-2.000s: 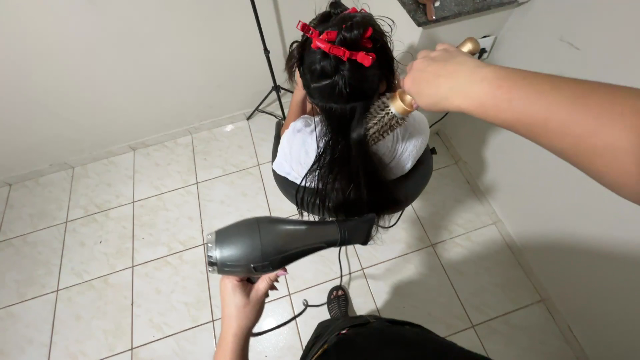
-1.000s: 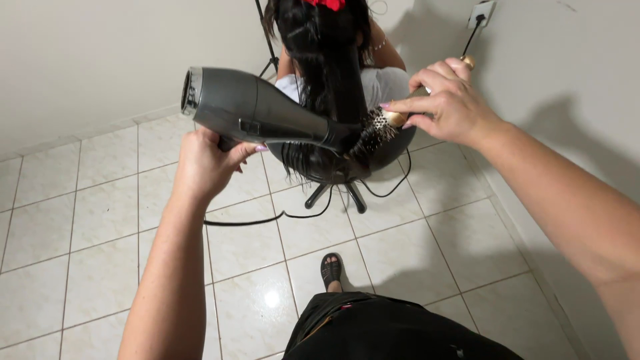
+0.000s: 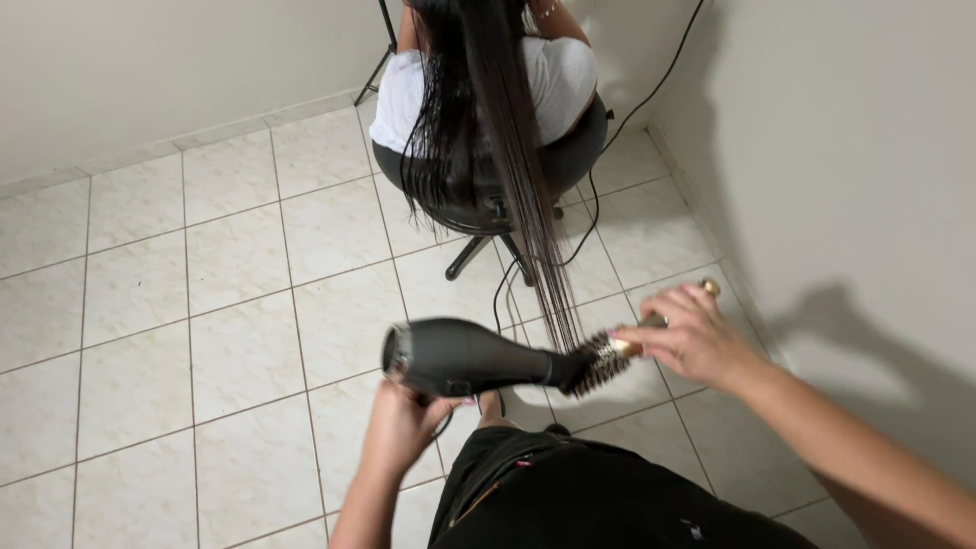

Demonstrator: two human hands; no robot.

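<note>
My left hand (image 3: 408, 423) grips the handle of a dark hair dryer (image 3: 473, 358), whose nozzle points right against a round hairbrush (image 3: 602, 364). The brush has dark bristles and a gold-coloured barrel end; my right hand (image 3: 694, 332) is closed on its handle. A long section of dark hair (image 3: 512, 137) runs taut from the seated person's head down to the bristles. The rest of the hair (image 3: 450, 145) hangs loose over the back of a white shirt (image 3: 560, 84). The top of the head is out of view.
The person sits on a black chair (image 3: 568, 168) with a star-shaped base. A black cord (image 3: 656, 91) runs down by the right wall (image 3: 839, 152) and under the chair. A thin black tripod leg (image 3: 374, 76) stands behind at the left. The floor (image 3: 236, 267) is pale tile.
Both hands, with the dryer and brush, have moved back toward my body, away from the seated person. The hair section on the brush is now drawn out long. The view has shifted.
</note>
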